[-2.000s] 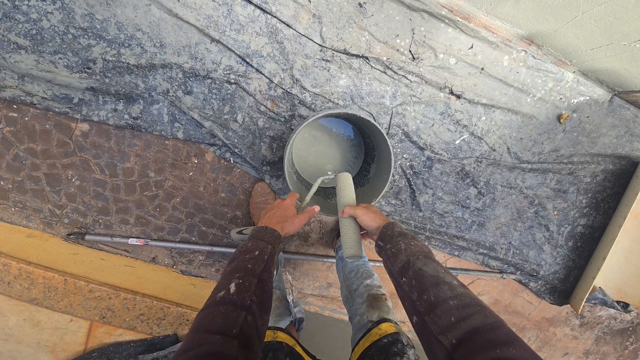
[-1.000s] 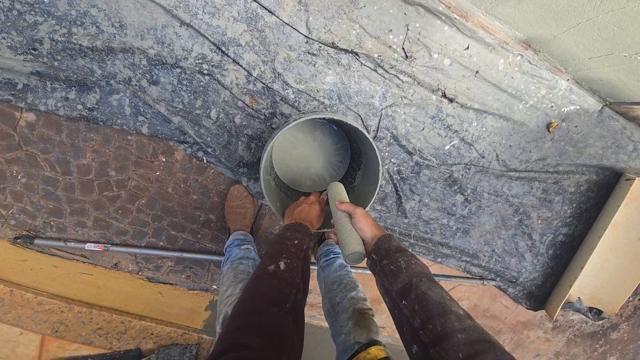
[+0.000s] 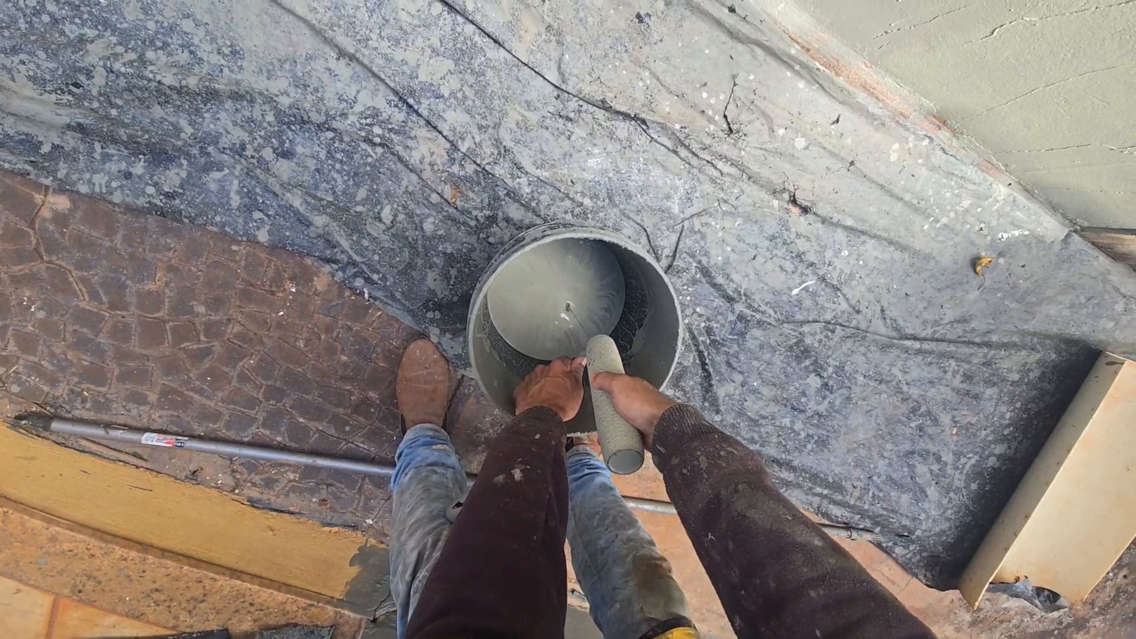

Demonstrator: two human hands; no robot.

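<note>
A large round bucket [image 3: 664,355] stands on the paint-spattered sheet, with grey-green paint [image 3: 555,297] in it. Over its near rim, my right hand [image 3: 632,401] grips a paint roller sleeve [image 3: 612,404] coated in the same grey-green. Just left of the sleeve, my left hand [image 3: 552,388] is closed at the bucket's near side; the roller frame is mostly hidden, so what its fingers hold is not clear. A thin drip hangs or falls over the paint near the sleeve's far end.
A metal extension pole [image 3: 266,454] lies across the ground behind my feet. Wrinkled plastic sheeting [image 3: 355,133] covers the ground beside stone paving [image 3: 160,319]. A grey-green wall [image 3: 1021,98] rises at upper right, and a beige metal piece [image 3: 1065,484] stands at lower right.
My left hand was on the bent roller frame, left of the sleeve; it has moved in close beside the sleeve. The sleeve remains in my right hand, now tilted. The view has shifted.
</note>
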